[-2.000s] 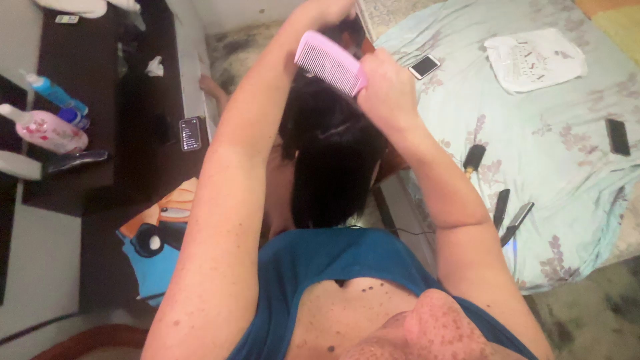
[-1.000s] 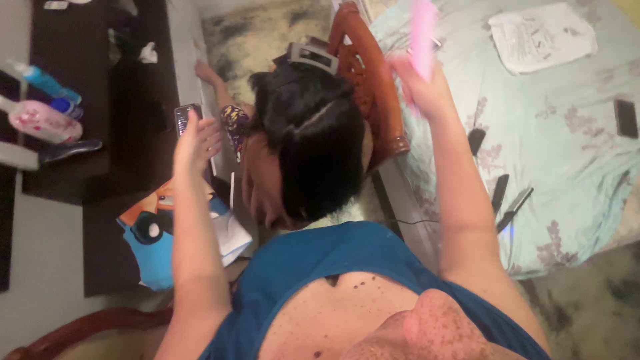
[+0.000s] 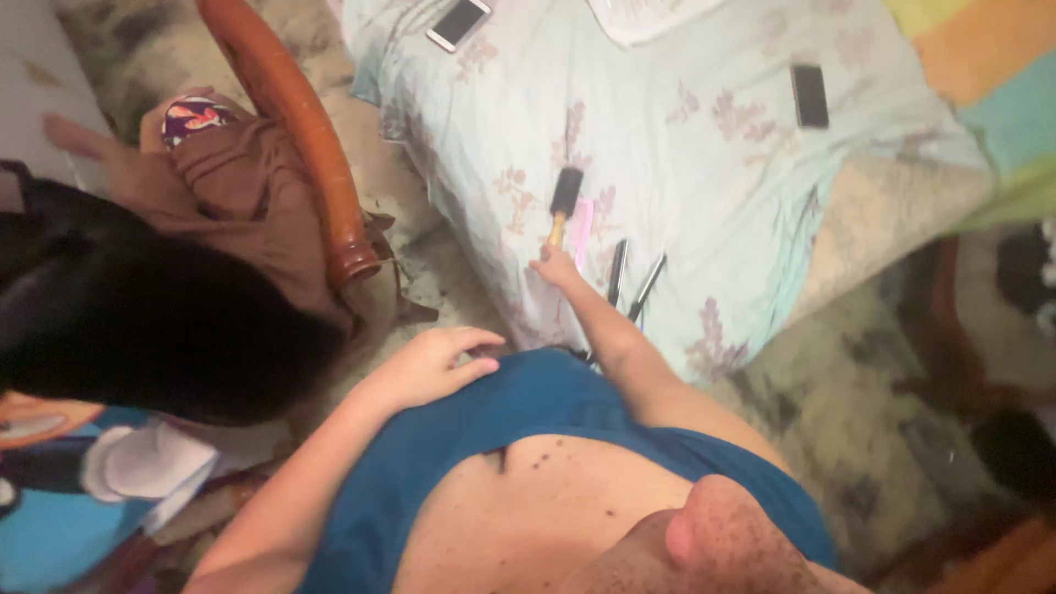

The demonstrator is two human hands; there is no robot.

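Note:
My right hand grips the wooden handle of a round hair brush with a dark bristle head, over the bed. Beside it on the sheet lies a pink comb, partly hidden by my hand. Two dark, slim tools, one near my forearm and another to its right, lie on the sheet; their exact kind is unclear. My left hand rests against my blue top, fingers apart and holding nothing. At the left, a seated person's long dark hair hangs down, blurred.
A curved wooden chair back stands between the person and the bed. A white-framed phone, a dark phone and a white plastic bag lie on the bed. A colourful printed bag is at lower left.
My right hand has let go of the pink comb, which now lies on the bed, and has taken hold of the round brush. My left hand has come in to my body. The view has swung right.

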